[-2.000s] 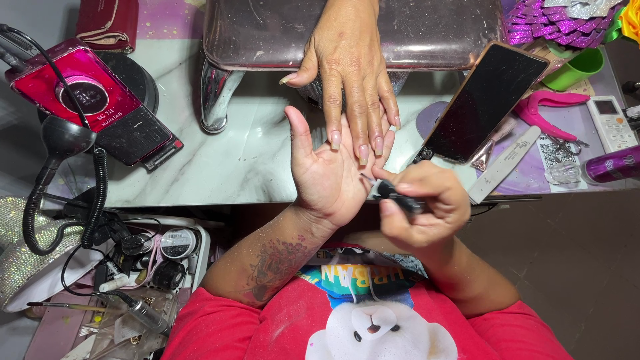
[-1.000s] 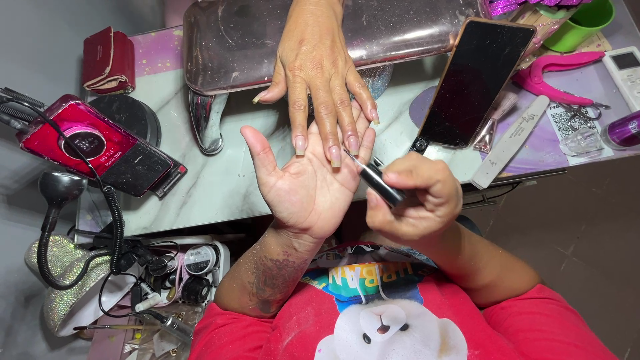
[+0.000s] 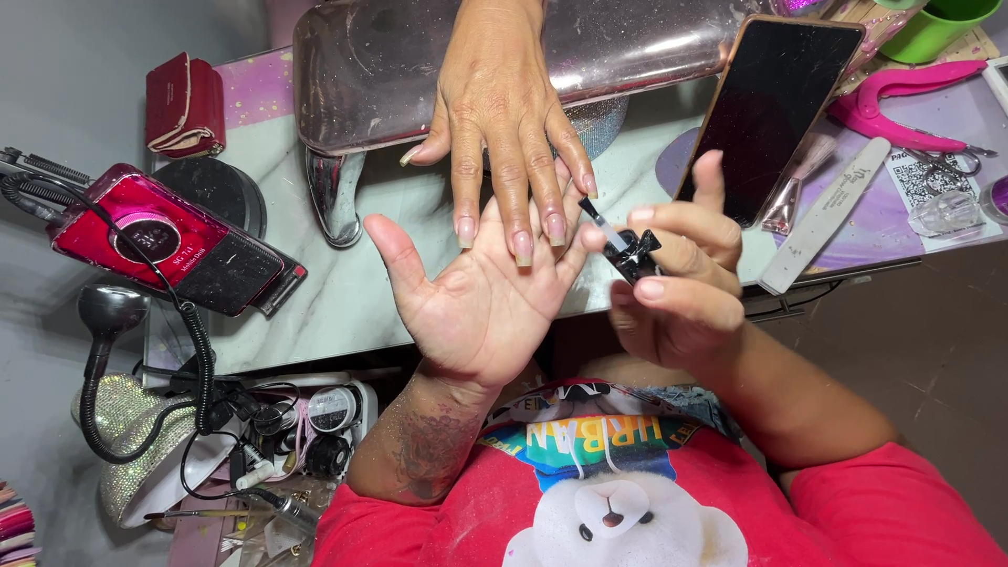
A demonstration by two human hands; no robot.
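Observation:
My left hand [image 3: 488, 307] is palm up over the table edge, thumb spread, with its fingers beneath another person's hand [image 3: 508, 134]. That hand lies palm down from the top, its long nails over my palm and fingers. In my right hand [image 3: 685, 268], to the right of it, is a black bottle [image 3: 634, 256], gripped between the fingers. A small brush [image 3: 602, 224] with dark bristles on a clear stem rises from the bottle's end, its tip near the person's little fingernail. Whether brush and bottle are joined cannot be told.
A padded armrest [image 3: 378, 87] stands on the marble-patterned table [image 3: 276, 331]. Left are a red nail drill unit [image 3: 150, 236], a coiled cord [image 3: 201, 370] and a red wallet [image 3: 185, 106]. Right are a smartphone [image 3: 768, 118], a nail file [image 3: 827, 216], pink-handled nippers [image 3: 874, 102] and a green cup [image 3: 937, 31].
My right hand has turned, its fingers now spread around the black item, with the brush tip pointing up and left. My left hand stays under the other person's hand. The view has shifted somewhat.

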